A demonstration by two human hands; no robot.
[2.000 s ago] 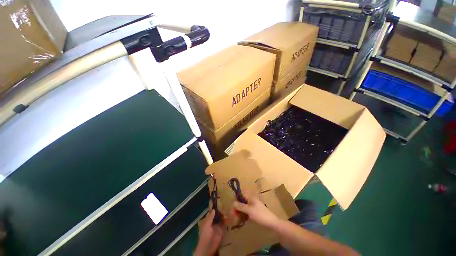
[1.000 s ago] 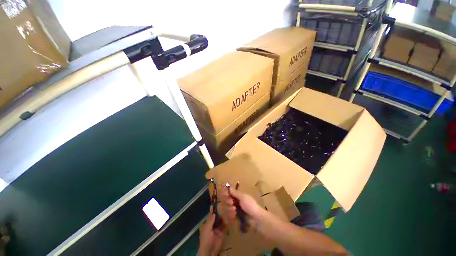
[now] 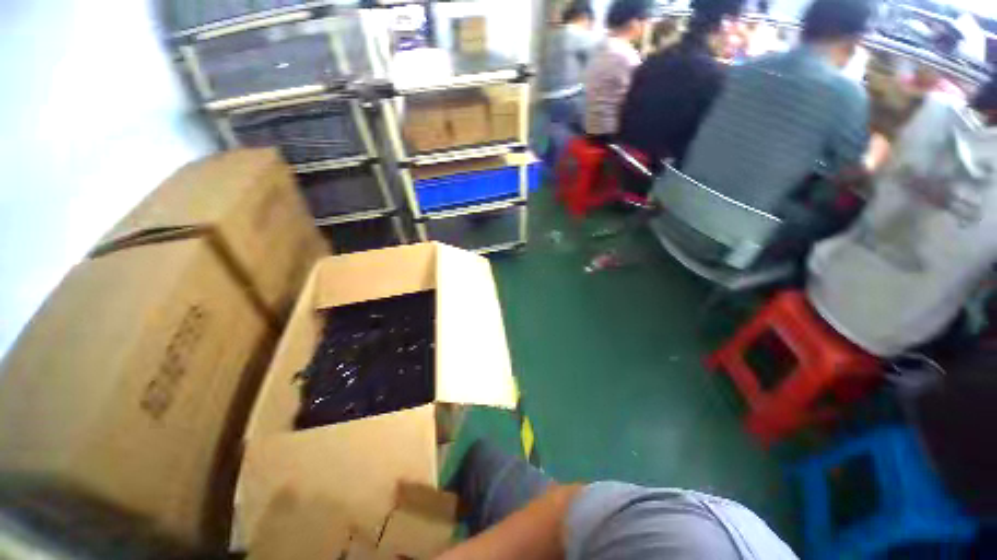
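The open carton (image 3: 344,459) stands at the lower left with its flaps spread. A black glinting heap of power adapters or cables (image 3: 372,361) fills it. Part of the die-cut cardboard piece (image 3: 419,520) shows at the bottom edge, in front of the carton. My right forearm enters at the bottom centre below a grey sleeve, but the hand is cut off by the lower edge. My left hand is out of the picture.
Large closed cartons (image 3: 142,383) stand against the wall at left. Racks hold dark bins and a blue bin (image 3: 470,189). Several people sit at right, one on a chair (image 3: 722,224). A red stool (image 3: 787,356) and a blue stool (image 3: 880,492) stand on the green floor.
The view has swung right, so the workbench has left it and seated people and stools have come in. Both hands and the cables they held are no longer seen.
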